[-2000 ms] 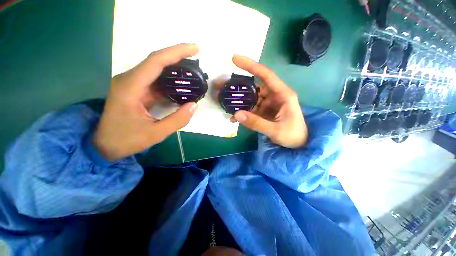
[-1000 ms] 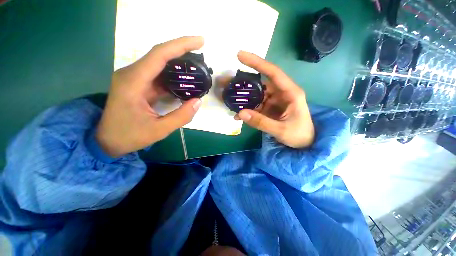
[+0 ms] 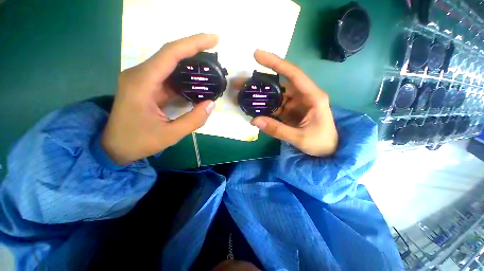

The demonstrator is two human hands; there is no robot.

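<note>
My left hand point(image 3: 143, 103) holds a round black smartwatch point(image 3: 200, 78) by its edge, thumb at the lower rim and fingers around the far side. My right hand point(image 3: 305, 108) holds a second smartwatch point(image 3: 260, 97), thumb at its lower edge and index finger extended above it. Both screens are lit with white text rows and purple lines on black; the text is too blurred to read. Both watches are over a white paper sheet point(image 3: 212, 24). The fingers behind the watches are partly hidden.
A dark-screened watch point(image 3: 352, 30) lies on the green mat point(image 3: 63, 47), right of the paper. A clear plastic tray point(image 3: 395, 114) with rows of black watches stands at the right. A bright floor area and metal racks show at the lower right.
The view has shifted, so the loose watch and tray appear farther right and the loose watch higher. Both hands keep hold of their watches, which appear slightly higher and farther right.
</note>
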